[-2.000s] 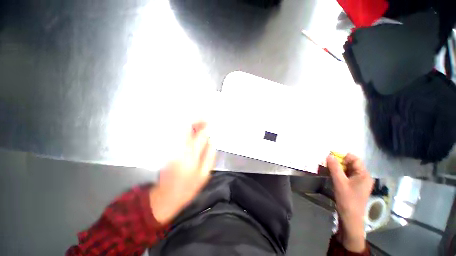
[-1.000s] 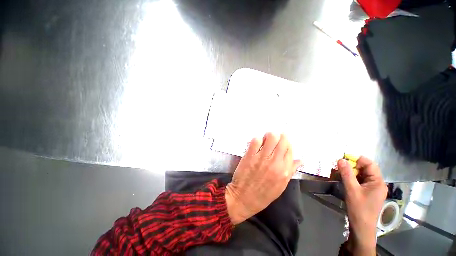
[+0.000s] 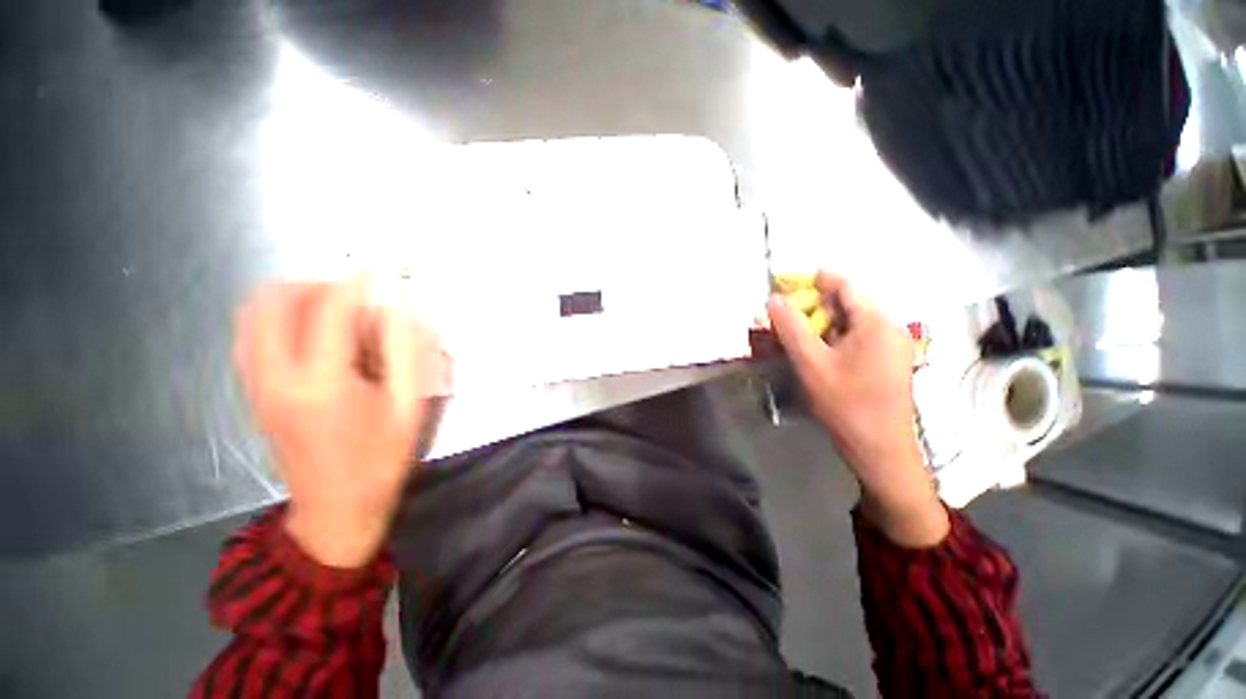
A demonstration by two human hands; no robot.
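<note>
The white template (image 3: 615,246) lies flat near the front edge of the steel table, its small window (image 3: 581,303) showing dark. My right hand (image 3: 854,362) has bright yellow wraps on its fingers; its thumb and fingers close on the template's lower right corner, beside a small dark red patch. My left hand (image 3: 335,396) is blurred, with curled fingers, at the template's lower left end. Whether it holds anything cannot be made out. Glare washes out much of the template's left part and outline.
A stepped stack of black panels (image 3: 1025,109) stands at the upper right of the table (image 3: 123,341). A roll of white tape (image 3: 1025,396) sits on a pale surface beyond the table edge at the right. My dark apron (image 3: 588,546) is close below the table edge.
The view has shifted and turned. My left hand has left the template's middle for its left end, uncovering the window. My right hand stays at the right corner. The thin pen is out of view.
</note>
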